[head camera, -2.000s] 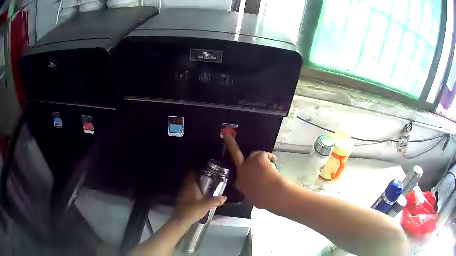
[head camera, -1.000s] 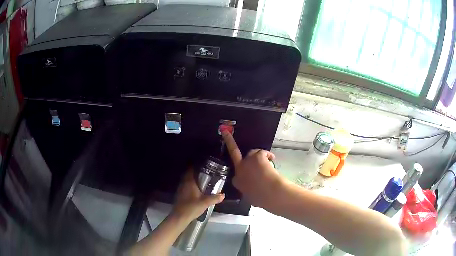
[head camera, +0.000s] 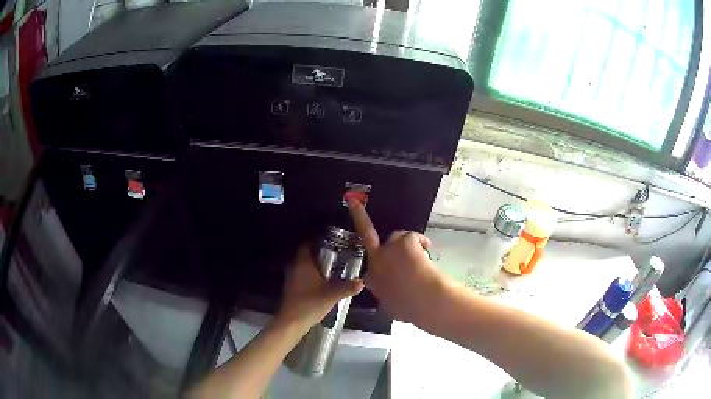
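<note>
A slim steel flask (head camera: 321, 343) with an open threaded neck stands slightly tilted under the right-hand tap of the black water dispenser (head camera: 226, 234). My left hand (head camera: 312, 292) is wrapped around its upper part. My right hand (head camera: 401, 273) is beside the neck, its index fingertip on the red tap button (head camera: 357, 193). Its other fingers are curled, with a small dark green edge showing by them; whether they hold something cannot be told. The water stream and the flask's inside cannot be made out.
A second black dispenser (head camera: 109, 117) adjoins on the left. On the white surface (head camera: 436, 351) at right are a clear bottle (head camera: 495, 245), a yellow-orange bottle (head camera: 528, 248), a blue bottle (head camera: 608, 305), steel bottles and a red bag (head camera: 656, 331). A window (head camera: 592, 70) is above.
The flask and my left hand have moved slightly up and right, and the flask is a little more upright. My right fingertip remains at the red button. The view has shifted slightly.
</note>
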